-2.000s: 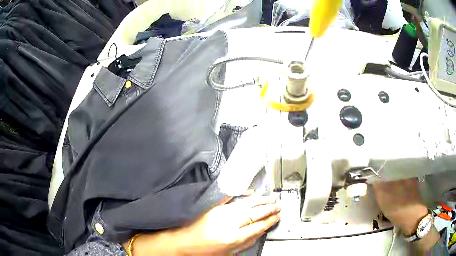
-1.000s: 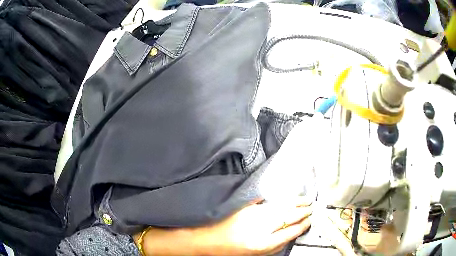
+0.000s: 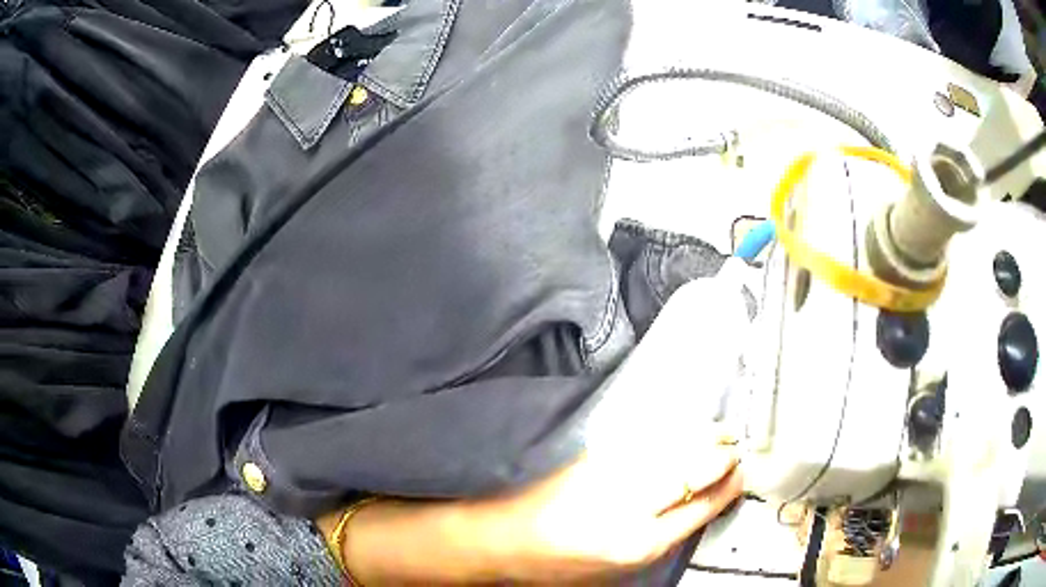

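Note:
A dark grey denim jacket [image 3: 436,241] lies spread on the white machine table, collar at the upper left, with gold buttons at the collar and cuff. My left hand [image 3: 619,505] holds the jacket down at its lower right, fingers together beside the sewing machine head [image 3: 814,401]. Strong glare washes out the back of this hand and the cloth around it. My right hand [image 3: 912,545] is mostly hidden behind the machine head; only blurred skin-coloured parts show at the lower right. The needle area and any label are not clear.
Dark garments [image 3: 69,264] hang or lie along the left. A flexible metal tube [image 3: 734,86] curves above the jacket's right side. A yellow band [image 3: 849,275] loops a metal post [image 3: 935,212] on the machine. A blue piece [image 3: 755,241] shows beside it.
The view has shifted, so the machine head sits farther right. My left hand stays on the jacket at the machine head. My right wrist and watch have gone out of sight.

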